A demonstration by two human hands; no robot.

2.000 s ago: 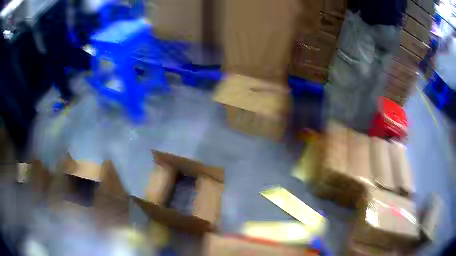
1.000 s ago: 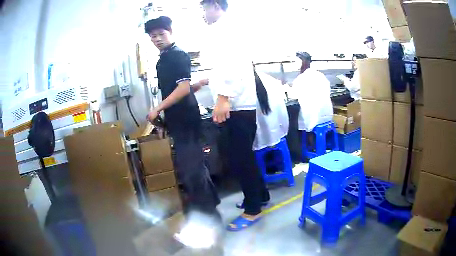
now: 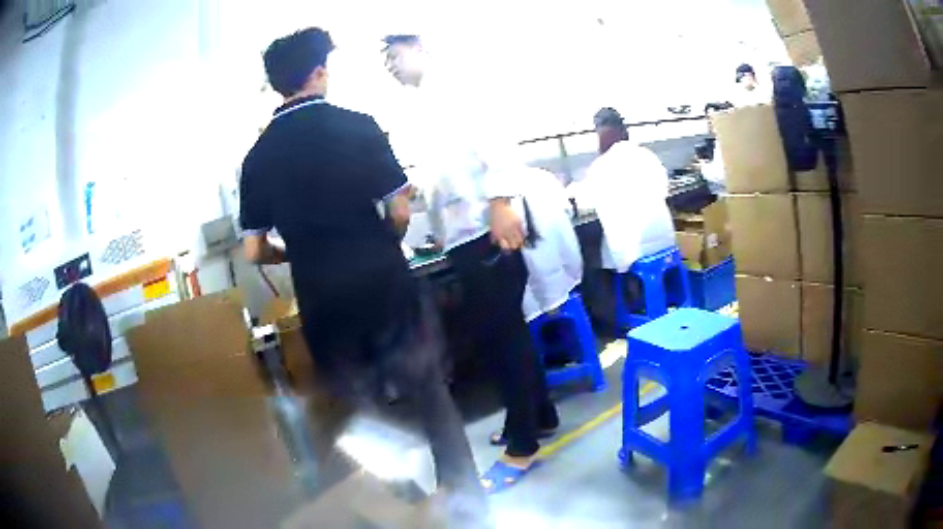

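Neither of my hands is in the picture. Nearest in front of me, a blue plastic stool [image 3: 685,336] stands on the grey floor, right of the middle. At the bottom right is a closed brown carton [image 3: 877,460] with a thin dark stick, perhaps a marker pen [image 3: 900,448], on its top. At the bottom centre, a brown carton [image 3: 357,498] is blurred, with a bright glare above it.
A person in black [image 3: 326,207] and a person in white [image 3: 455,196] stand left of centre. Others in white coats sit at a workbench. Stacked cartons [image 3: 765,232], a blue pallet [image 3: 760,387] and a black pedestal fan [image 3: 835,248] are right. Upright cardboard [image 3: 202,382] stands left.
Two seconds ago the view was down on open cartons; it then rose to the people. Since one second ago, the person in black has turned their back and appears larger.
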